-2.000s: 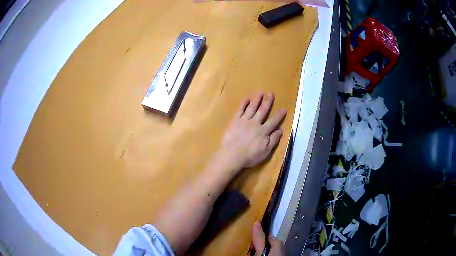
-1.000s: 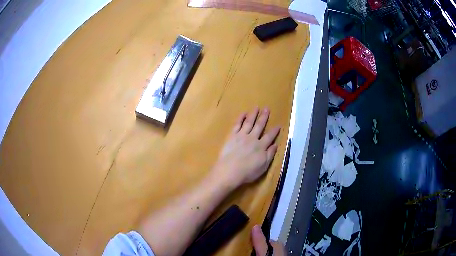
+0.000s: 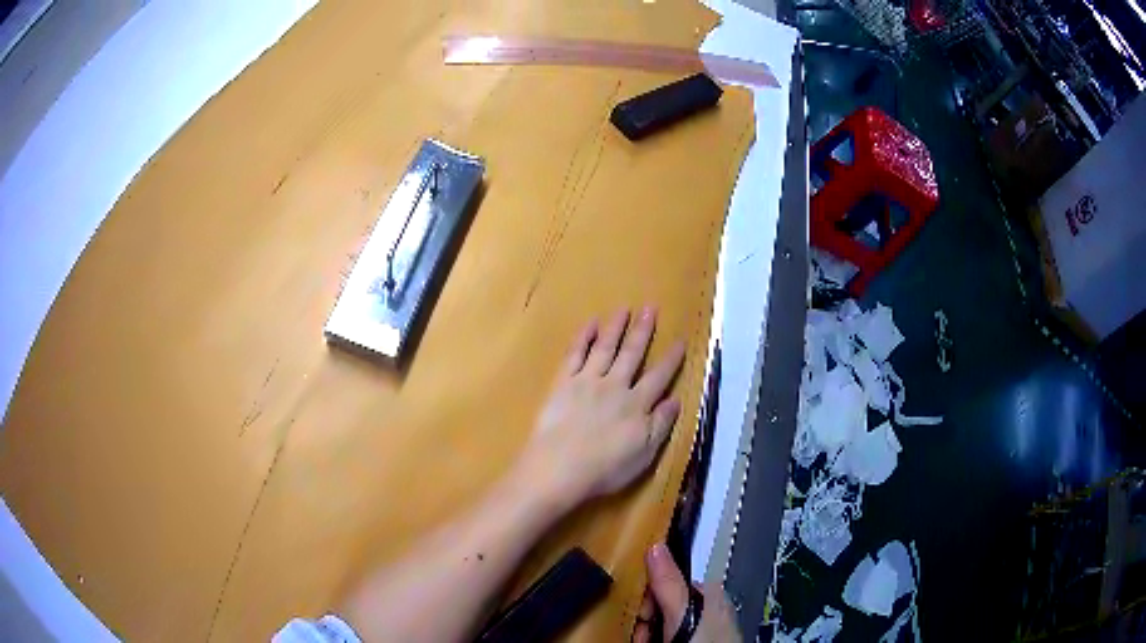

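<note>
The orange-tan garment panel [image 3: 415, 465] lies over white underlay [image 3: 76, 189]. My left hand [image 3: 603, 421] is bare and lies flat on the panel, fingers spread, near its right edge. My right hand [image 3: 691, 609], cut off by the bottom edge, holds the black handle of the shears. The dark shear blades [image 3: 700, 471] point away along the panel's right edge. A large metal weight [image 3: 405, 258] with a handle stands on the panel. One dark fabric weight [image 3: 666, 106] lies at the far right of the panel, another [image 3: 553, 603] beside my left forearm.
A clear pinkish ruler [image 3: 578, 54] lies across the far end. The table's metal edge strip [image 3: 777, 327] runs down the right. Beyond it on the floor are a red stool [image 3: 895, 163] and white offcuts [image 3: 836, 402]. A white box [image 3: 1106, 226] stands at the far right.
The whole view has shifted, so the weights and ruler sit lower in the picture. My left hand stays flat on the panel. The shears remain in my right hand at the panel's edge.
</note>
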